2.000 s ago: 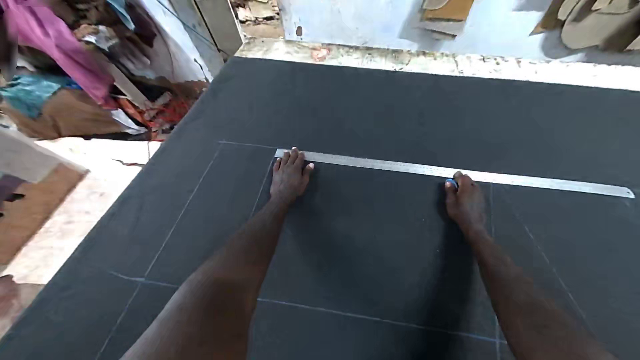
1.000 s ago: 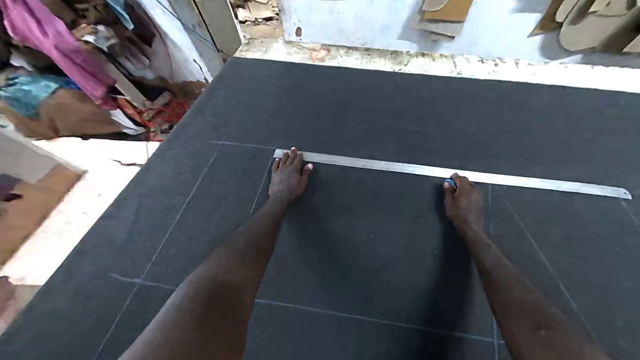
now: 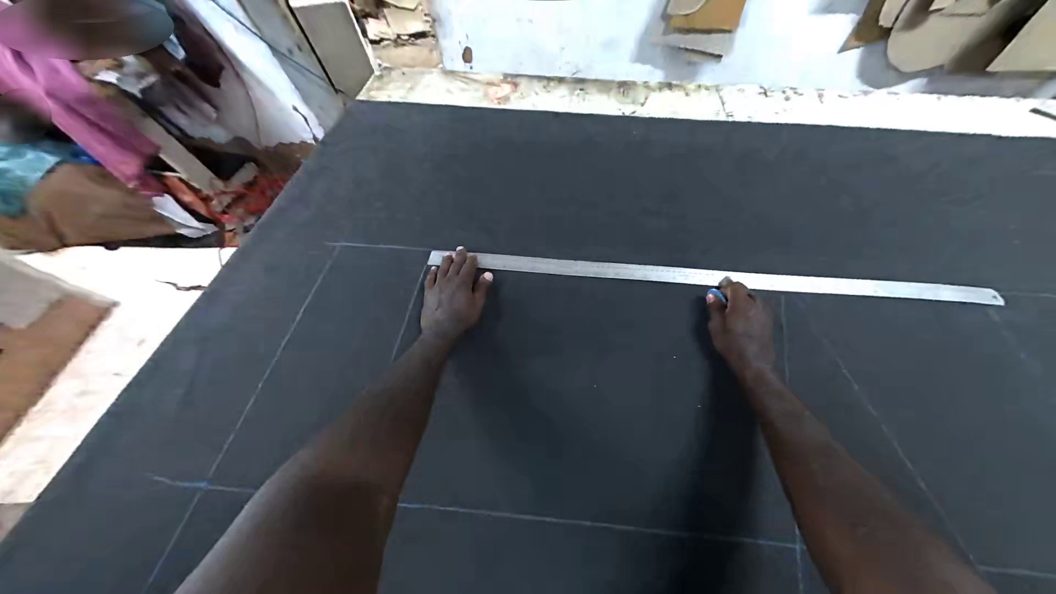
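A long metal ruler lies nearly level across a dark grey sheet of material marked with pale chalk-like lines. Flat on the ruler's left end rest the fingertips of my left hand, spread, with nothing held. My right hand is closed around a small blue object, perhaps a piece of chalk or a marker, at the ruler's lower edge right of its middle. Most of that object is hidden by my fingers. Pale lines run below the ruler and cross near the lower left and lower right.
Beyond the sheet's far edge is a pale, worn ledge and a whitish wall with hanging cardboard-like pieces. At the upper left, a person in pink is beside piled cloth and scraps. A brown board lies at the left.
At the upper left, the person has come further into view. My two hands and the ruler have stayed in nearly the same places.
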